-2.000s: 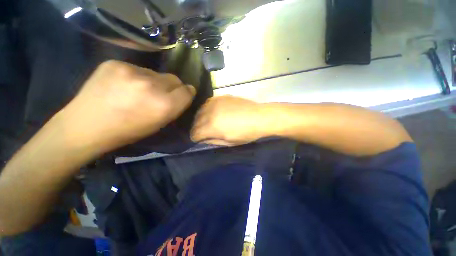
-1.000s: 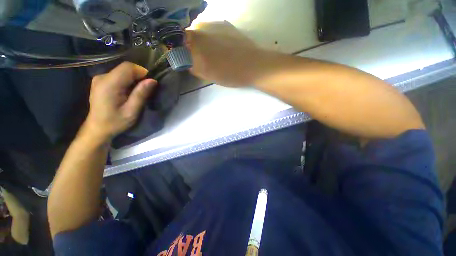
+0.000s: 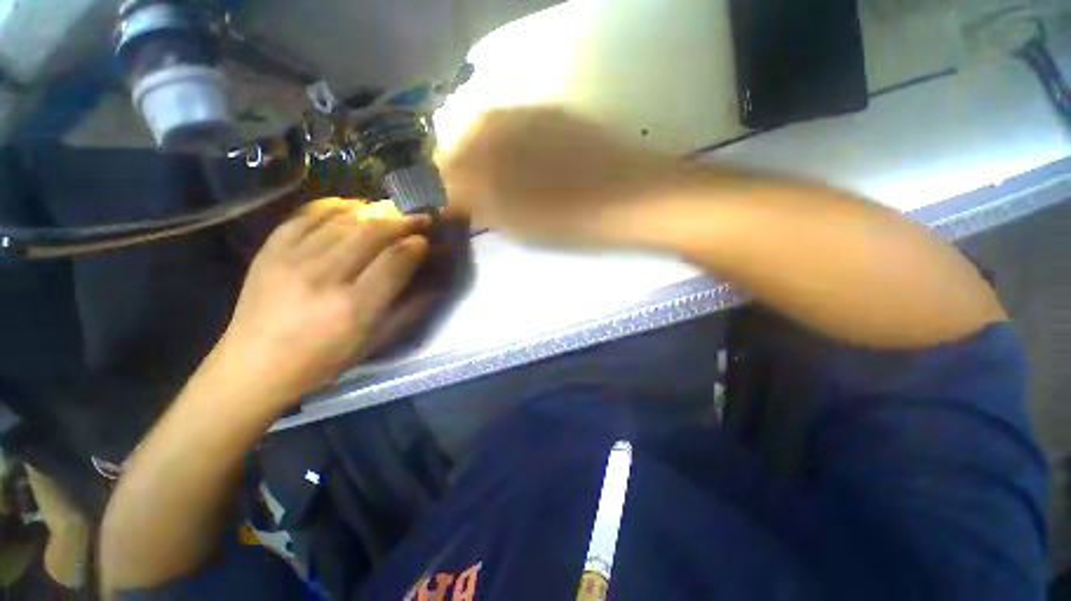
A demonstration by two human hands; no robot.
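Black cloth (image 3: 435,276) lies on the white table below the sewing machine head (image 3: 352,47) and spreads to the left. My left hand (image 3: 317,288) lies on the cloth, back up, with its fingertips just below the ribbed grey knob (image 3: 416,188). My right hand (image 3: 511,170) is blurred, right of the knob on the pale machine bed; its fingers are hidden behind the machine parts. The needle and presser foot cannot be made out. Whether either hand grips the cloth cannot be told.
A dark phone (image 3: 801,59) lies on the table at upper right. A dark slim tool (image 3: 1043,73) is at the far right. The ruler-marked table edge (image 3: 587,335) crosses in front of my body. A cigarette (image 3: 608,511) shows at bottom centre. Part of another person's arm (image 3: 59,522) is at lower left.
My left hand has gone from a closed pinch on the cloth to a flatter hold nearer the knob. My right hand has moved from the cloth at the table front up beside the machine head.
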